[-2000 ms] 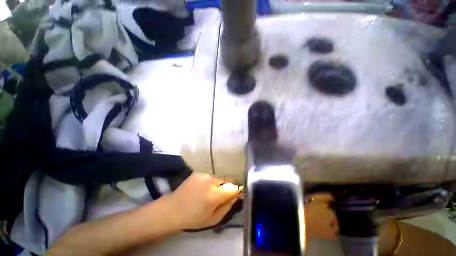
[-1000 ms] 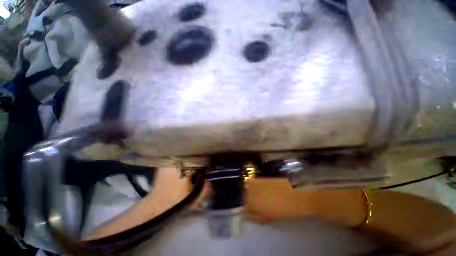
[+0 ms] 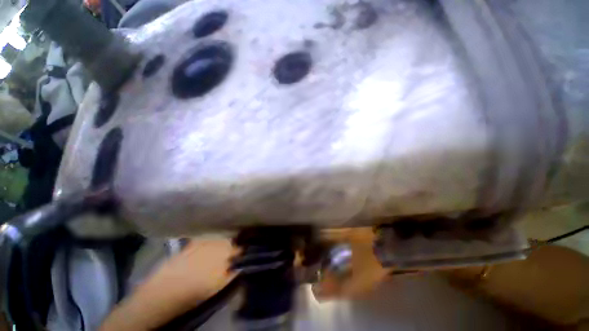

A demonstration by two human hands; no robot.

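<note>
The off-white sewing machine head (image 3: pixel 278 123) with black plugged holes fills the middle of the view, very close. A dark tension assembly (image 3: pixel 268 278) hangs at its lower front edge. My left hand (image 3: pixel 216 262) is partly hidden behind it, with the forearm coming from the lower left. My right hand (image 3: pixel 349 265) is under the head, blurred and partly covered, with the forearm at the lower right. The fingertips and anything between them are hidden. White and black garment pieces (image 3: pixel 87 284) lie at the lower left.
A thick grey post (image 3: pixel 84 42) stands at the head's upper left. A shiny curved metal guard (image 3: pixel 32 223) looms at the left edge. A dark thread (image 3: pixel 565 234) runs at the right. More light fabric (image 3: pixel 58 97) is heaped at the upper left.
The view has shifted right along the machine head and closer to it. The metal guard has moved from the centre to the left edge. The left hand, seen at the work earlier, is now mostly covered.
</note>
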